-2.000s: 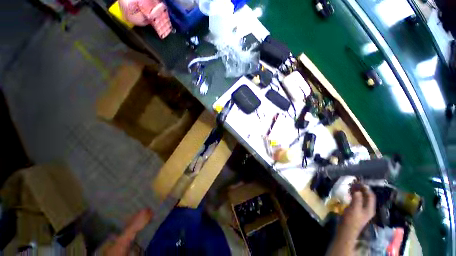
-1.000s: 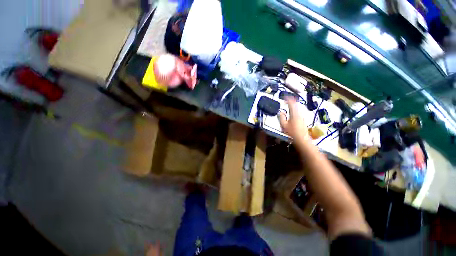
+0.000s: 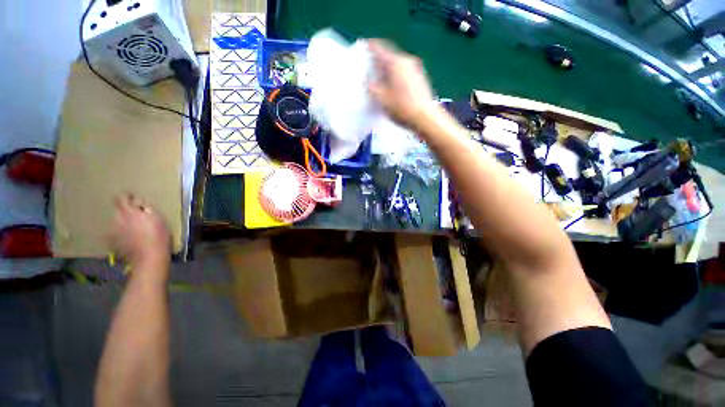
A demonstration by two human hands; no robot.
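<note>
My right hand (image 3: 397, 83) is at a white, limp plastic bag (image 3: 338, 95) over the back of the bench; its fingers are blurred at the bag's right edge and seem to pinch it. My left hand (image 3: 141, 230) is at the front part of a brown cardboard surface (image 3: 119, 159) on the left, fingers apart, with nothing visible in it. A blue bin (image 3: 278, 57) with small parts is partly hidden behind the bag. A round black item (image 3: 292, 115) with an orange loop stands left of the bag.
A pink fan (image 3: 288, 193) lies on a yellow sheet. A white box with a vent grille (image 3: 143, 48) stands at the back left. Black devices (image 3: 584, 171) and a grey tool (image 3: 644, 175) crowd the right. Open cartons (image 3: 326, 294) are below the bench edge. A green conveyor (image 3: 509, 63) runs behind.
The view has swung to the left part of the bench. My right hand has moved from the black devices to the white bag. My left hand has come up over the cardboard.
</note>
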